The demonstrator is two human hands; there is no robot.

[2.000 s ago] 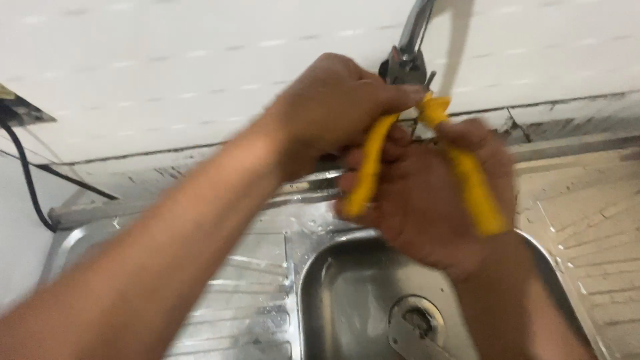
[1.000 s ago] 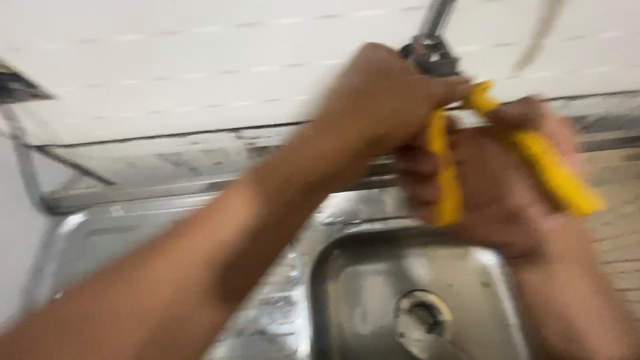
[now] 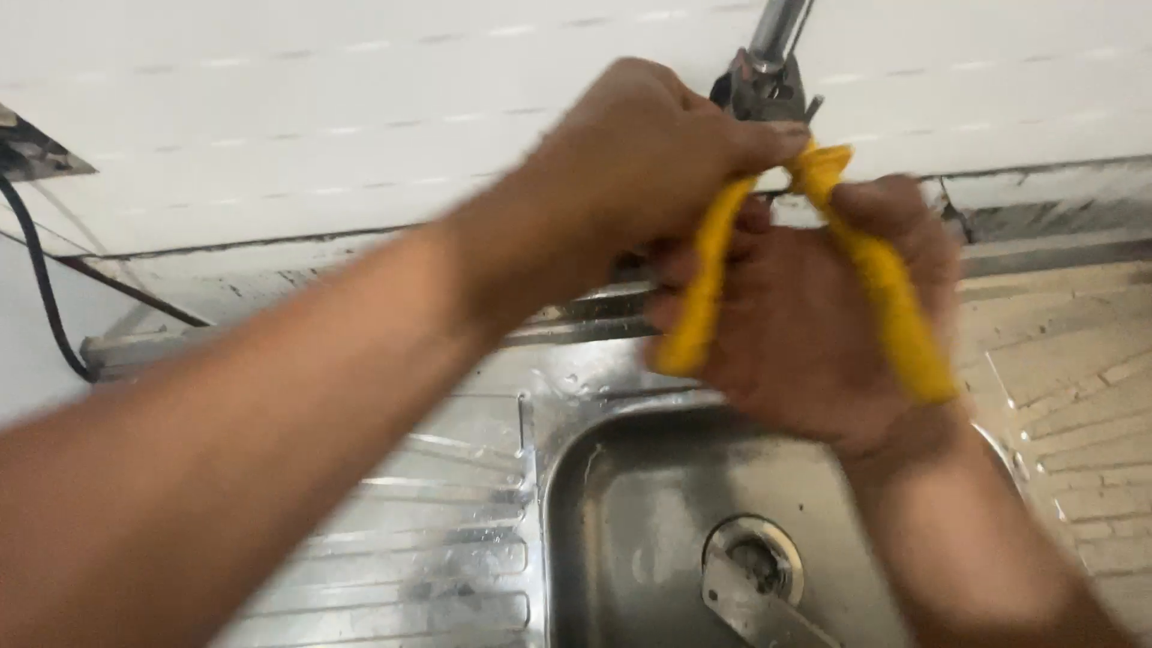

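Note:
Yellow-handled pliers (image 3: 900, 315) point upward at a metal fitting (image 3: 769, 94) below a chrome pipe (image 3: 781, 36); whether the jaws grip it cannot be told, as fingers hide part of the tool. My left hand (image 3: 630, 148) comes in from the left, its thumb pressing at the top of the handles, its other fingers hidden. Palm up, my right hand (image 3: 801, 324) is closed on the pliers, thumb against the right handle and fingers by the left one. Both hands are over the back edge of a stainless steel sink basin (image 3: 648, 504).
A flat metal piece with a hole (image 3: 751, 598) lies across the basin's drain (image 3: 765, 558). Ribbed drainboards flank the basin, the left one (image 3: 423, 540) metallic and wet. Behind runs a white tiled wall (image 3: 315, 117) with a grimy lower edge. A black cable (image 3: 40, 270) hangs at the far left.
The yellow handles were spread wider, the right one slanting further outward, one second ago; now they hang closer to upright. Both hands stay at the pliers. The view has shifted slightly.

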